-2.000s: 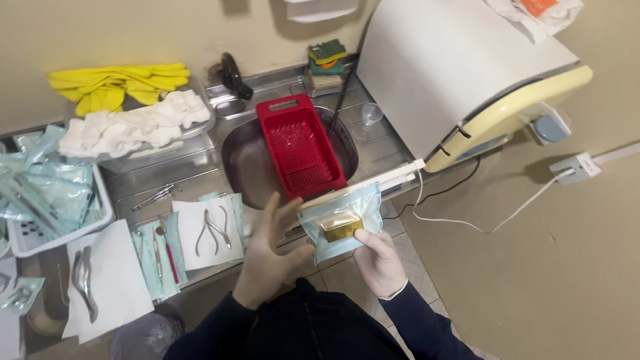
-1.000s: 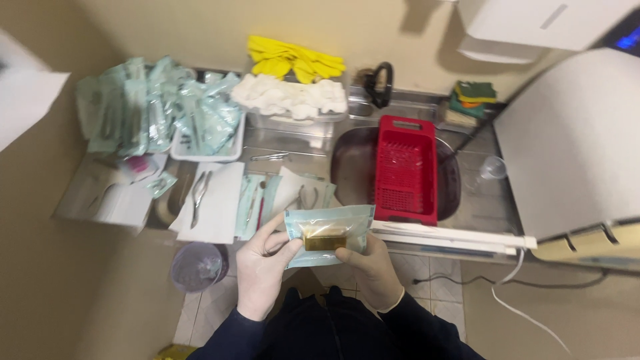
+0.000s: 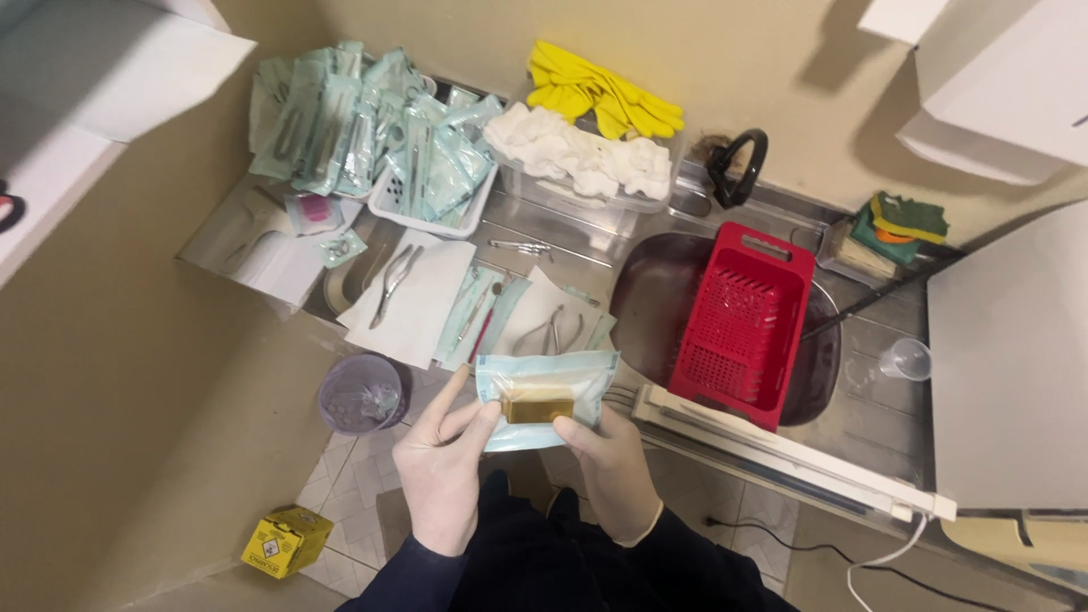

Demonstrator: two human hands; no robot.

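Observation:
My left hand (image 3: 446, 463) and my right hand (image 3: 614, 459), both in pale gloves, hold a clear-and-blue sterilization pouch (image 3: 548, 365) by its two sides. Inside the pouch lies a gold-coloured box (image 3: 540, 411); both thumbs press on the film near its ends. Just beyond the pouch, metal pliers (image 3: 552, 330) rest on a white sheet over other pouches. Left of them, a dental mirror (image 3: 495, 291) lies on a pouch, and another pair of pliers (image 3: 396, 285) lies on white paper (image 3: 433, 297).
A white basket (image 3: 466, 223) holds many pouched instruments. Yellow rubber gloves (image 3: 599, 89) and white cloth (image 3: 578, 153) top a clear bin. A red perforated basket (image 3: 744, 323) spans the sink (image 3: 650, 297). A long white bar sealer (image 3: 790, 455) edges the counter; a waste bin (image 3: 361, 395) stands below.
My left hand, apart from the pouch two seconds ago, has come to hold its left side. The view has swung left, showing the waste bin and a yellow box on the floor.

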